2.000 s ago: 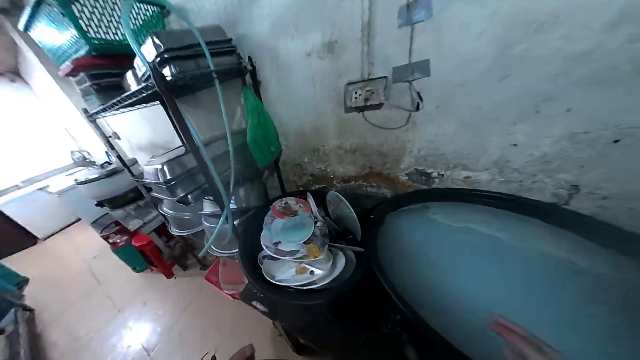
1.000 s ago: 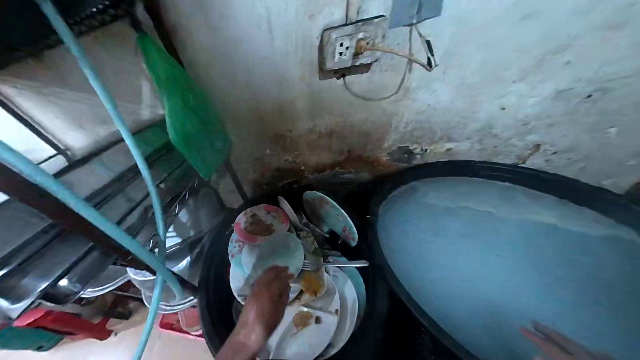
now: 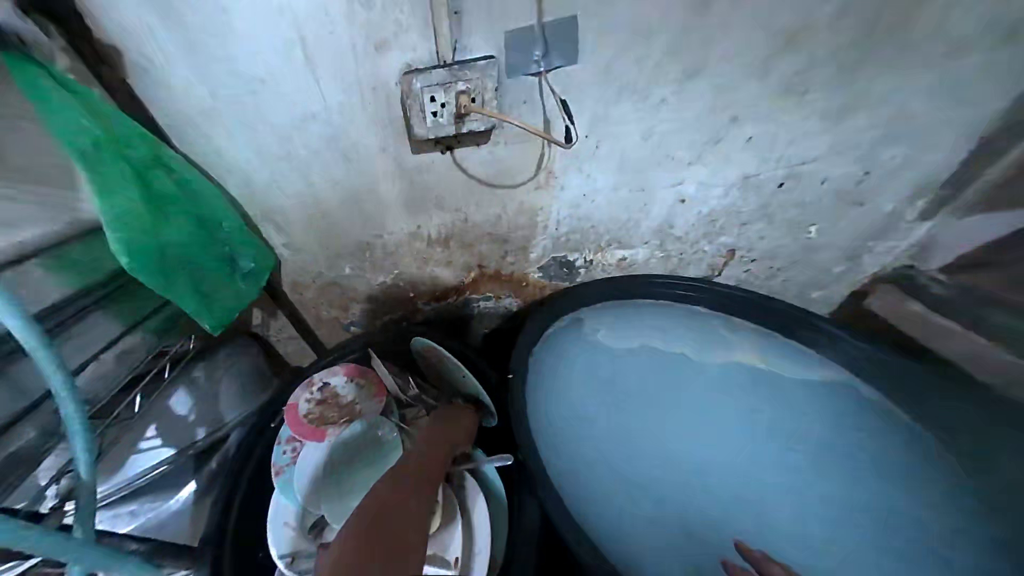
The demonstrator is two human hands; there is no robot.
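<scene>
My left hand (image 3: 450,424) reaches into a black tub (image 3: 232,480) of dirty dishes, its fingers at the lower edge of an upright plate (image 3: 450,374); whether they close on it is hidden. Beside the forearm lie a pink-rimmed plate (image 3: 334,400) with brown food remains and a pale green dish (image 3: 356,464). A spoon or fork handle (image 3: 486,462) sticks out to the right of the wrist. My right hand (image 3: 756,560) shows only its fingertips at the bottom edge, over the large black tub (image 3: 524,432) of cloudy bluish water (image 3: 704,448), apparently holding nothing.
Behind the tubs stands a stained wall with an outlet (image 3: 448,104), a plug and a loose cable (image 3: 520,124). At left are a green plastic bag (image 3: 168,208), a light blue hose (image 3: 68,416) and a rack with metal pans (image 3: 168,456).
My left hand has moved from the pale dish near the front of the pile to the upright plate farther back. The view has shifted from the rack toward the tubs.
</scene>
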